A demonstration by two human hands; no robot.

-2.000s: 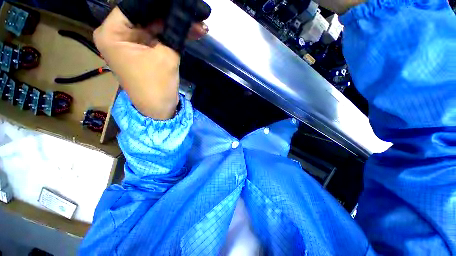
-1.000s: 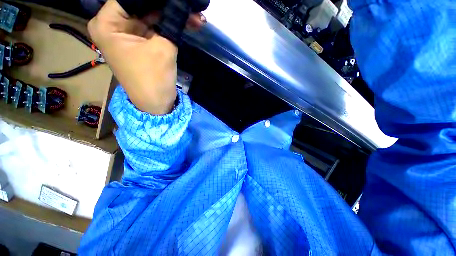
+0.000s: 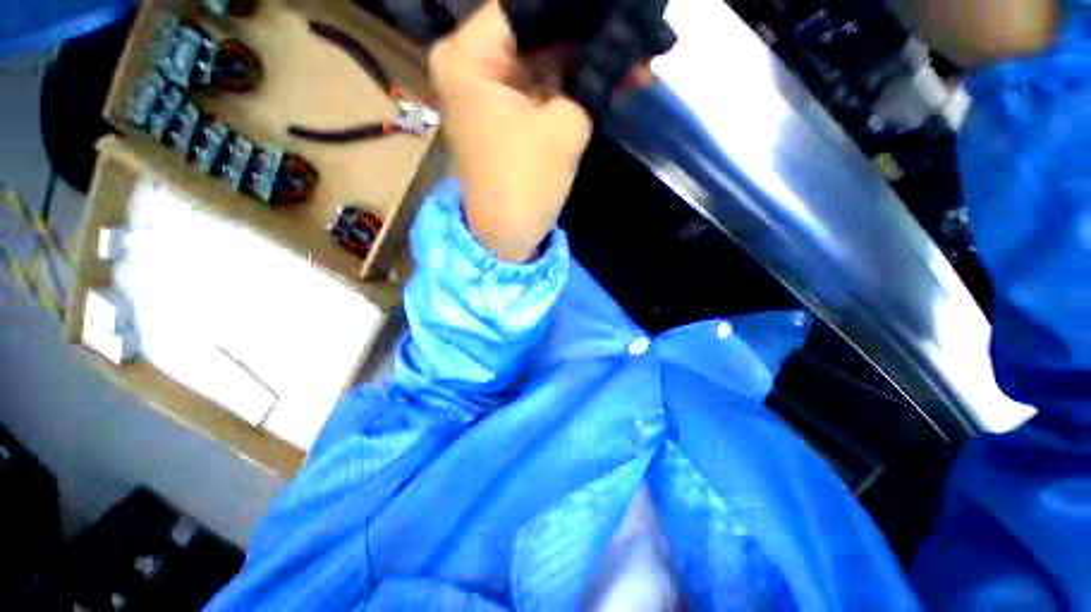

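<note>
My left hand (image 3: 514,120) is at the top centre, palm side showing, fingers bent and wrapped in black coverings. Its upper part is cut off by the top edge, and I cannot tell if it holds anything. My right hand (image 3: 987,22) is a blurred piece at the top right edge, its fingers out of the picture. The dark circuit board (image 3: 843,54) lies between the hands, beyond the long silver rail (image 3: 826,197). It carries pale blocks (image 3: 915,96), blurred.
A cardboard tray (image 3: 341,179) on the left holds several coil sub-assemblies (image 3: 221,150) and open diagonal cutters (image 3: 359,129). A second cardboard tray (image 3: 203,401) has a white lining and small pale boxes (image 3: 108,329). Dark parts (image 3: 138,556) lie at the lower left.
The view has swung, so trays, rail and left hand sit further right in the picture. More of the second tray and floor shows. Part of my right hand has come back into view.
</note>
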